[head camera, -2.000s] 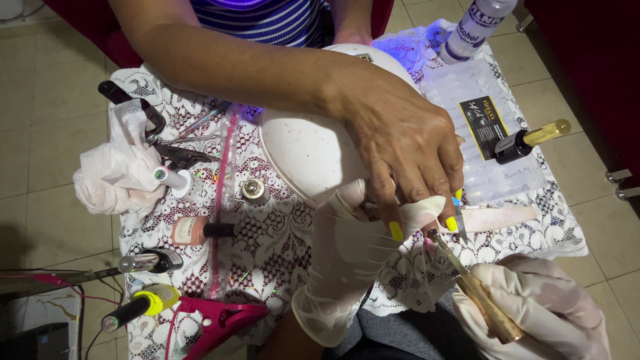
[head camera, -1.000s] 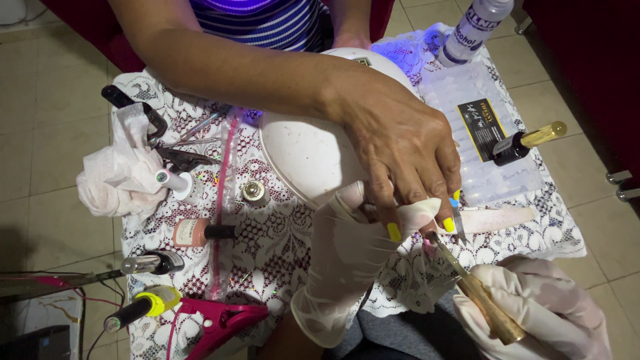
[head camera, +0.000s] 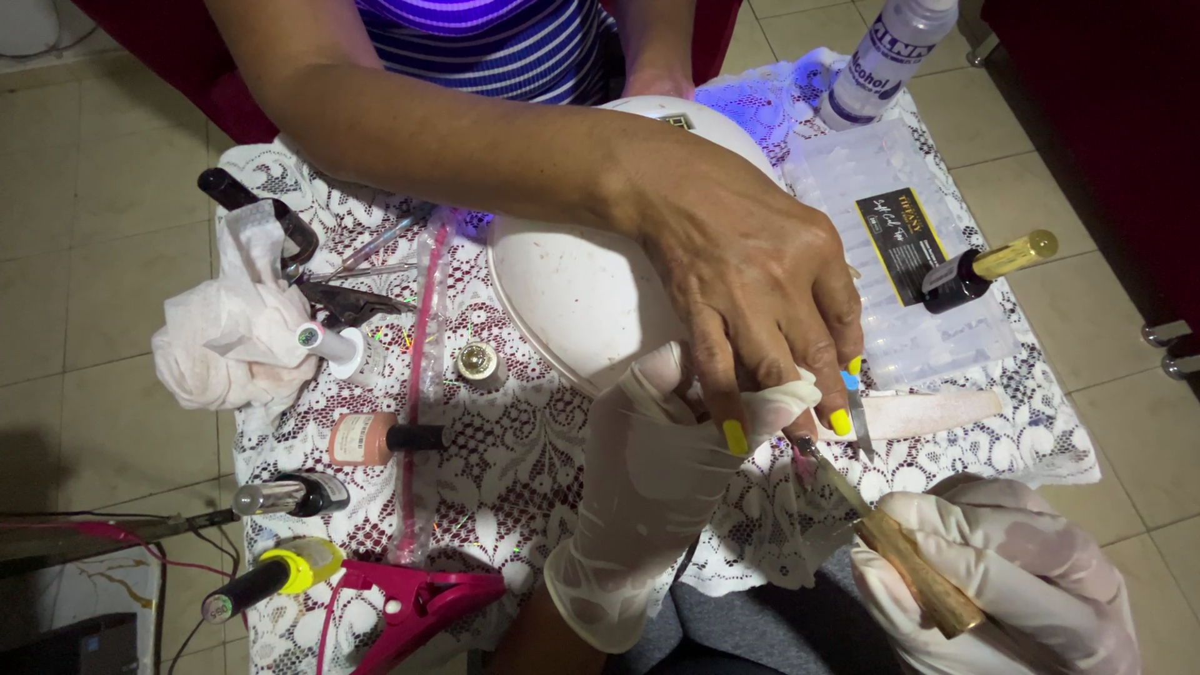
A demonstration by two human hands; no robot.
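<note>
My left hand (head camera: 670, 441), in a white glove, grips a finger of another person's hand (head camera: 750, 262), which lies palm down over a white domed nail lamp (head camera: 572, 291). Several of that hand's nails are bright yellow. In my gloved right hand (head camera: 994, 562) is the gold handle of a nail polish brush (head camera: 914, 562). The brush tip reaches the held finger's nail, beside my left fingertips. A metal tool with a blue part (head camera: 858, 417) and a pale nail file (head camera: 937, 414) lie just beyond the fingers.
Lace cloth (head camera: 525, 497) covers the table. At left stand a peach polish bottle (head camera: 361, 439), a yellow polish bottle (head camera: 309, 562), crumpled tissue (head camera: 234, 328) and a pink clamp (head camera: 427, 605). At right are a nail-tip case (head camera: 900, 347), a gold-capped bottle (head camera: 956, 281) and an alcohol bottle (head camera: 881, 66).
</note>
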